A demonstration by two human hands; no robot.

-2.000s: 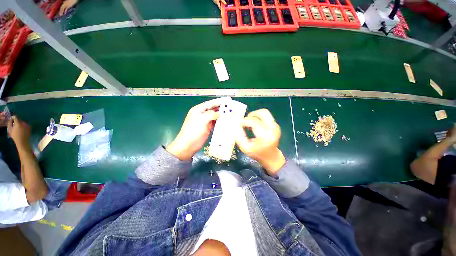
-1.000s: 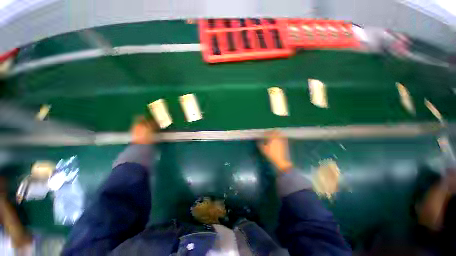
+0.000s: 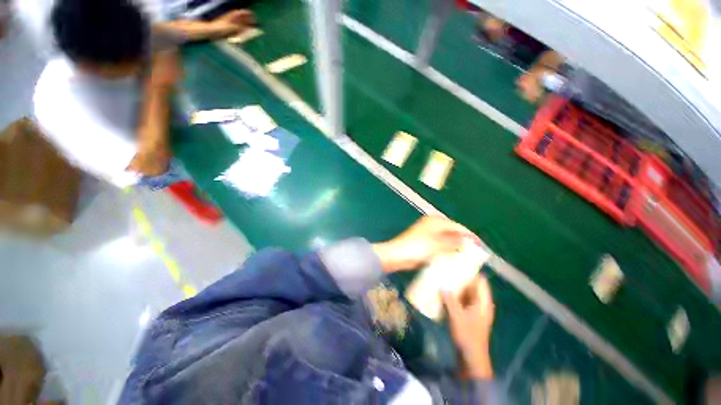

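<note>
A cream-white flat oblong housing [image 3: 444, 278] is held in both hands, tilted, over the bench near the pale rail. My left hand [image 3: 427, 244] grips its upper left edge. My right hand [image 3: 470, 312] holds its lower right side, with fingers partly on its face. The picture is blurred, so the holes and any fittings on the housing cannot be told. A loose pile of tan fittings [image 3: 387, 309] lies on the bench just below my left hand, partly hidden by my sleeve.
Housings [image 3: 436, 170] lie on the green belt beyond the rail [image 3: 387, 180]. Red trays [image 3: 589, 168] stand on the far side. A grey post [image 3: 327, 71] rises at the rail. A clear bag [image 3: 254, 171], white pieces and a neighbouring person [image 3: 99, 103] are at left. Another tan pile [image 3: 556, 389] is at bottom right.
The view has swung left and rotated. My hands have come from apart at the rail to together, now holding a housing over the bench.
</note>
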